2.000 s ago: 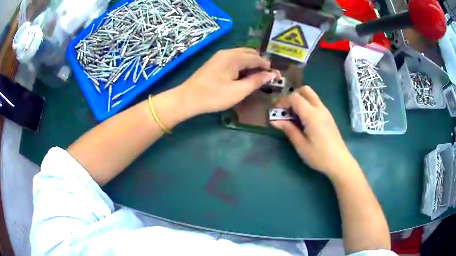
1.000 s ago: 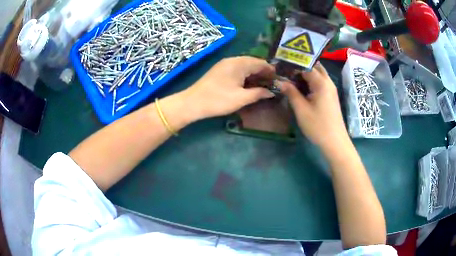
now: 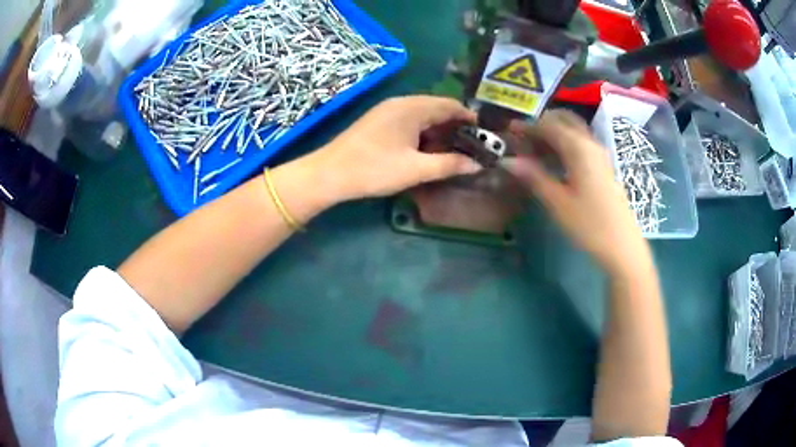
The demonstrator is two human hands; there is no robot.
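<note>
A small holed fixture block (image 3: pixel 487 141) is under the press head with the warning label (image 3: pixel 524 73). My left hand (image 3: pixel 403 144) is around the block's left side, thumb and fingers gripping it. My right hand (image 3: pixel 572 175) is blurred, just right of the block, its thumb and fingers apart near the block's right end; whether it holds a small part cannot be told. The worn press base plate (image 3: pixel 463 206) shows below the hands. A second block cannot be made out.
A blue tray (image 3: pixel 163 174) of slim metal parts lies at the left. The press lever's red knob (image 3: pixel 731 35) juts out at upper right. A clear parts box (image 3: pixel 683 188) stands right of the press, with a second clear box (image 3: pixel 749 181) beyond. A smartphone (image 3: pixel 37 188) lies far left.
The second block seen nearer me two seconds ago is no longer visible there. My right hand went up to the fixture block, then drew slightly right, uncovering its holes. My left hand stayed near the block.
</note>
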